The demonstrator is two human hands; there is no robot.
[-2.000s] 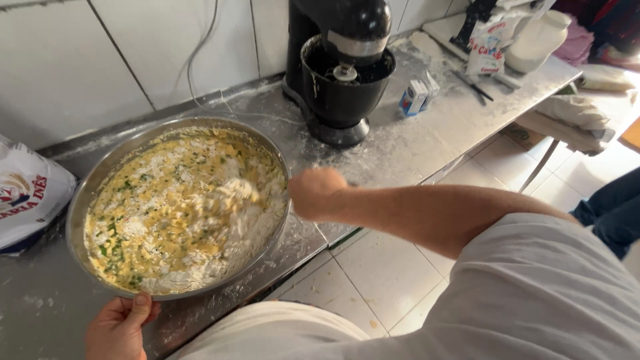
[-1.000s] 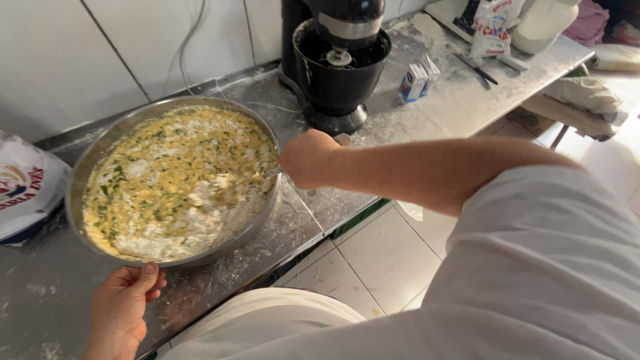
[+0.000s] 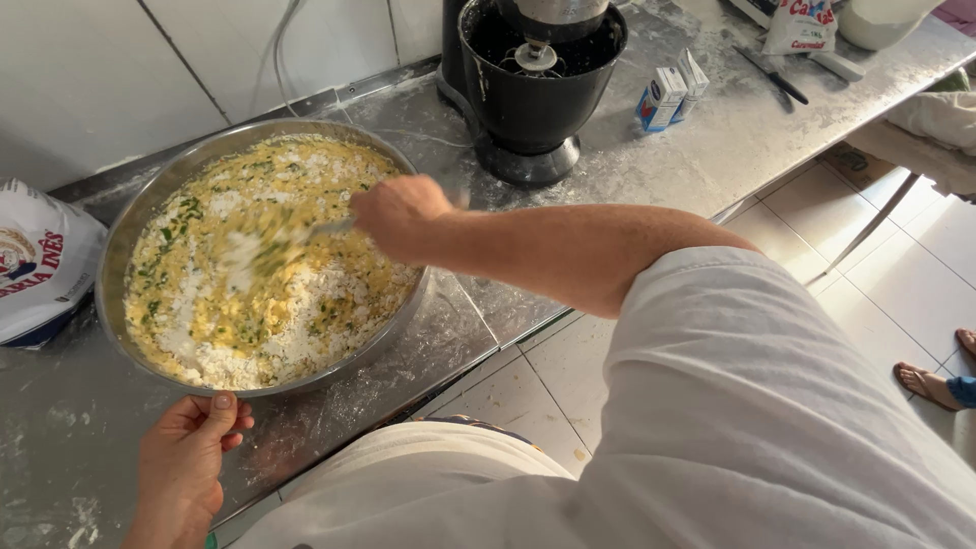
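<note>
A wide round metal bowl [image 3: 114,305] holds a yellow mixture [image 3: 252,229] with chopped green herbs and patches of white flour. My left hand [image 3: 191,446] pinches the bowl's near rim between thumb and fingers. Over the right part of the bowl, my right hand [image 3: 404,217] is closed around the handle of a utensil, its metal part [image 3: 332,227] blurred and its far end down in the mixture. The utensil's kind cannot be told.
Behind the bowl to the right stands a black stand mixer [image 3: 534,91]. Two small cartons [image 3: 671,91], a black-handled knife [image 3: 774,75] and a printed plastic bag [image 3: 801,27] lie farther right on the floured metal counter [image 3: 595,160]. A flour bag [image 3: 42,263] touches the left side. A person's foot [image 3: 930,385] shows at right.
My right hand has moved left from the bowl's right rim to over the mixture, with the utensil in it. My left hand stays at the near rim.
</note>
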